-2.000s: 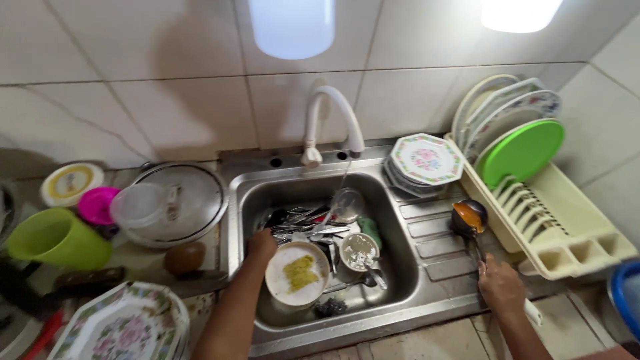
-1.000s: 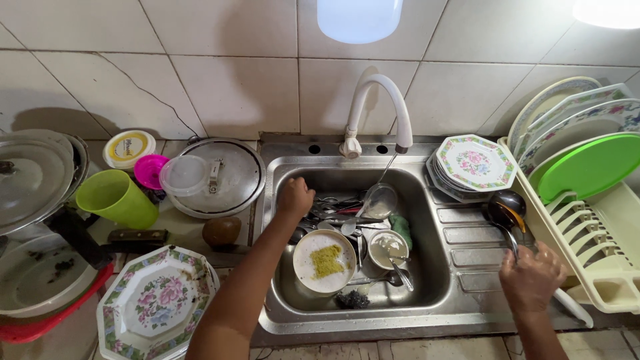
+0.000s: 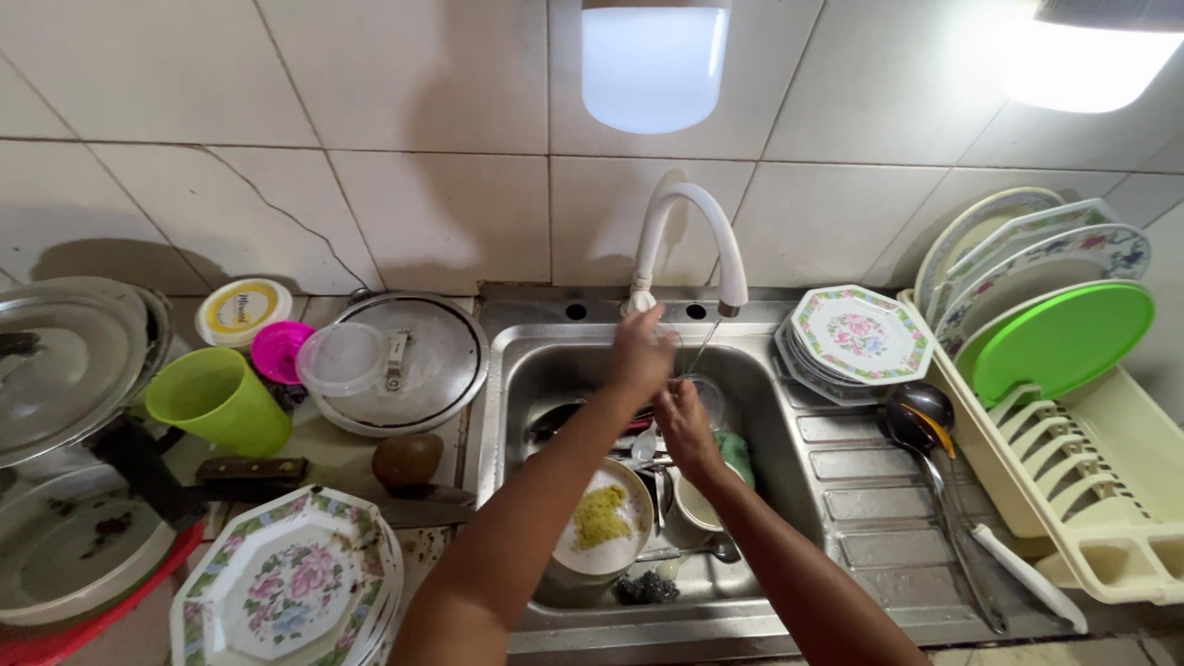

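Note:
My left hand (image 3: 640, 356) is raised in front of the base of the white faucet (image 3: 689, 199); its fingers are blurred, and whether it touches the knob cannot be told. My right hand (image 3: 689, 425) is just below and to the right, near the thin stream of water, and what its fingers hold is unclear. Beneath them, the steel sink (image 3: 807, 462) holds a bowl of suds with a yellow sponge (image 3: 601, 516), a smaller bowl (image 3: 696, 501), cutlery, a green cloth (image 3: 733, 458) and a metal scourer (image 3: 647, 587). A ladle (image 3: 939, 509) lies on the drainboard.
Stacked octagonal plates (image 3: 862, 333) stand right of the basin, beside a cream dish rack (image 3: 1017, 481) holding plates and a green lid (image 3: 1064, 342). To the left are a green cup (image 3: 219, 400), a pot lid (image 3: 407, 361), floral plates (image 3: 291, 578), a knife (image 3: 425, 511) and pans.
My right hand has left the ladle on the drainboard and moved left to the faucet's stream. My left hand has risen from the cutlery in the sink toward the faucet base.

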